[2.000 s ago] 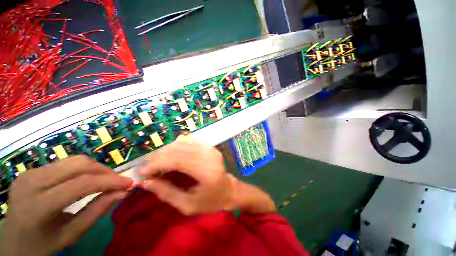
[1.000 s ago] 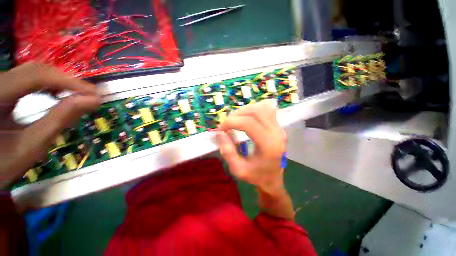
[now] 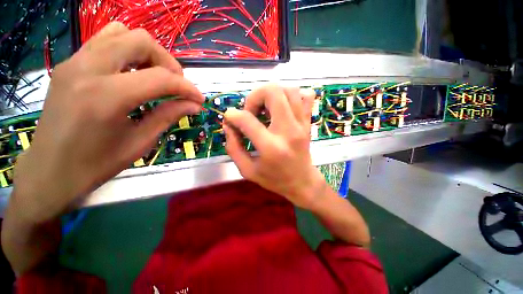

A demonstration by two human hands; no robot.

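My left hand (image 3: 109, 115) is over the left part of the green PCB panels (image 3: 215, 138), thumb and forefinger pinched on a small red lead wire (image 3: 204, 106). My right hand (image 3: 275, 140) is just right of it over the same boards, thumb and forefinger bent close together. Whether the right fingertips hold a wire is too small to tell. A thin yellow wire shows between the two hands. The boards carry upright yellow blocks and yellow wires. Both hands hide parts of the boards.
The red wire tray (image 3: 284, 34) is behind the far rail, with black lead wires (image 3: 17, 51) left of it. The near rail (image 3: 200, 177) runs in front. The tweezers (image 3: 321, 5) are cut off at top. A blue bin (image 3: 345, 179) is below the near rail, a handwheel (image 3: 502, 223) far right.
The view has shifted left. My left hand has come in from the left, over the boards beside my right hand. My right hand has moved left along the panels.
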